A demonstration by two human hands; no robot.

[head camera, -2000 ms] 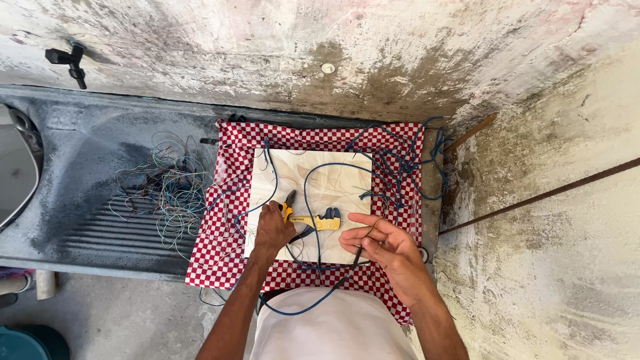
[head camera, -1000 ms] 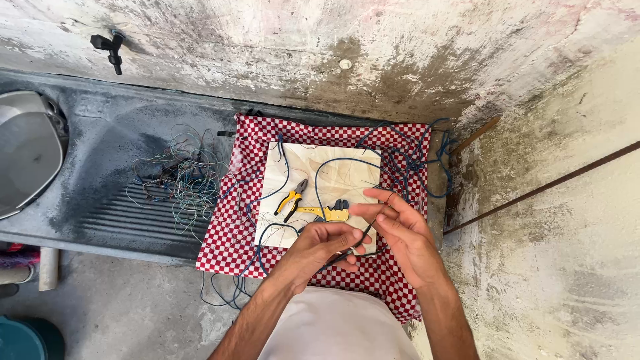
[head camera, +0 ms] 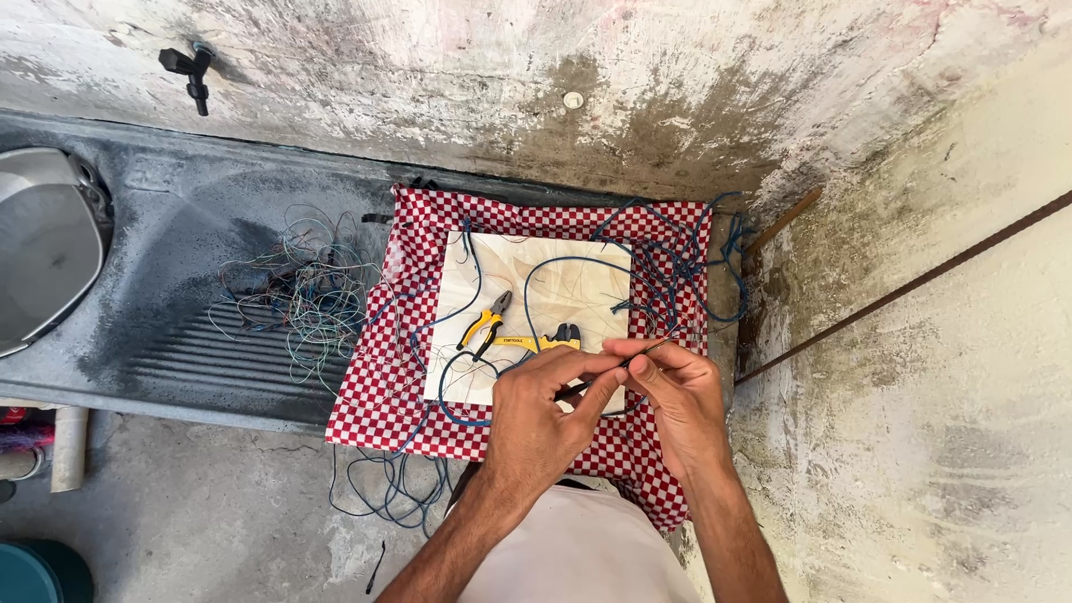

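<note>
My left hand [head camera: 548, 406] and my right hand [head camera: 682, 394] meet over the lower right of a pale marbled tile [head camera: 494, 268], both pinching a thin dark cable [head camera: 576, 390]. Yellow-and-black combination pliers [head camera: 487, 325] lie on the tile, handles toward me. Beside them rests a yellow tool with a dark head [head camera: 536, 342], partly hidden behind my left hand. A blue cable [head camera: 578, 258] loops across the tile. The tile sits on a red-and-white checked cloth [head camera: 377, 419], with tangled blue cable [head camera: 682, 264] at its right.
A tangle of thin coloured wires [head camera: 314, 293] lies on the ribbed grey sink [head camera: 209, 360]. A grey basin [head camera: 46, 243] stands at the left, below a black tap [head camera: 194, 75] on the wall. Blue cable [head camera: 394, 490] hangs over the cloth's front edge. A teal bucket [head camera: 42, 574] is on the floor.
My left hand let go of the pliers, which now lie on the tile, and moved right to the dark cable. Both hands have since come closer together on it.
</note>
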